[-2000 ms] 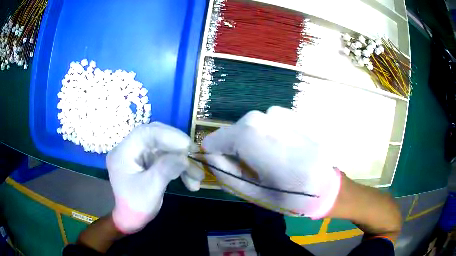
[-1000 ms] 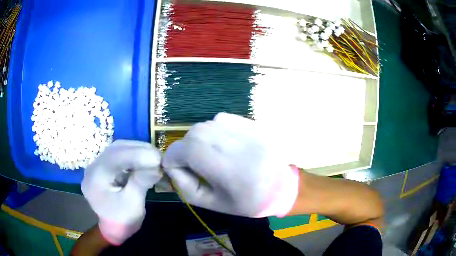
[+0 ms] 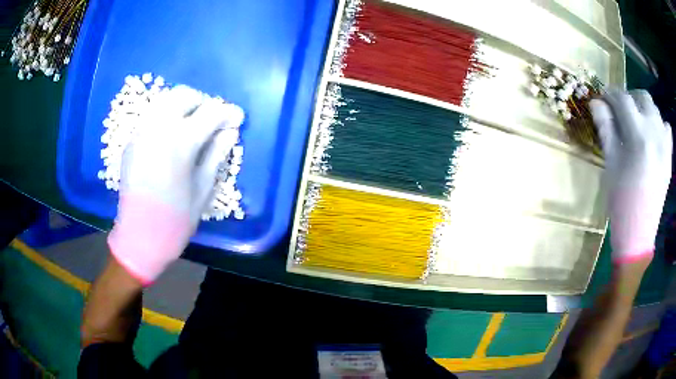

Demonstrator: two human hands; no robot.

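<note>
My left hand (image 3: 174, 148), in a white glove with a pink cuff, is over the heap of white connector housings (image 3: 118, 141) in the blue tray (image 3: 278, 111). Its fingers hide part of the heap, and I cannot tell if they hold one. My right hand (image 3: 630, 155), gloved the same, is at the right end of the divided wire tray (image 3: 599, 255), its fingertips at the bunch of finished wire harnesses (image 3: 567, 92). I cannot tell if it grips any. Red lead wires (image 3: 411, 52), dark green-black lead wires (image 3: 393, 141) and yellow lead wires (image 3: 370, 233) lie in separate compartments.
Another pile of harnesses (image 3: 44, 37) lies on the green bench left of the blue tray. Dividers (image 3: 385, 189) separate the wire compartments. A badge (image 3: 352, 363) hangs at my front. The floor below has yellow lines (image 3: 489, 337).
My hands have parted. My left hand moved up onto the housings, and my right hand moved far right to the harness bunch. The wires held between them are gone from there, and the yellow compartment is uncovered.
</note>
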